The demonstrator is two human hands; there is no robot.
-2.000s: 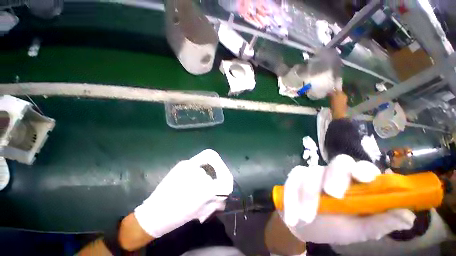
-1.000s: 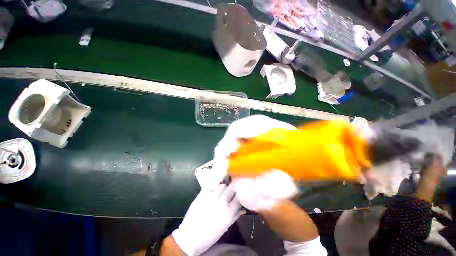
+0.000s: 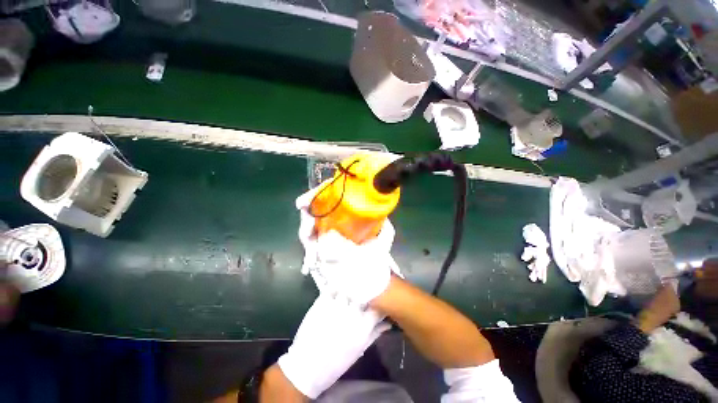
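The orange electric screwdriver (image 3: 358, 197) stands nearly upright over the bench, its black cord end towards me. My right hand (image 3: 346, 256), in a white glove, is closed round its barrel. My left hand (image 3: 327, 346), also gloved, is just below and partly behind the right hand. Its fingers and whatever they hold are hidden, as is the screwdriver's tip. The clear screw tray (image 3: 321, 169) lies behind the screwdriver, mostly covered by it.
A white fan housing (image 3: 86, 185) and a round white part (image 3: 33, 256) lie at left. Past the pale rail (image 3: 197, 135), an outer shell (image 3: 390, 75) and a small housing (image 3: 454, 124) stand on the conveyor. A crumpled glove (image 3: 536, 252) and a neighbour's arm (image 3: 661, 308) are at right.
The screwdriver has swung from lying across the view to upright, with the right hand now over the left. The neighbour's hand at right has moved lower, beside a white vented part.
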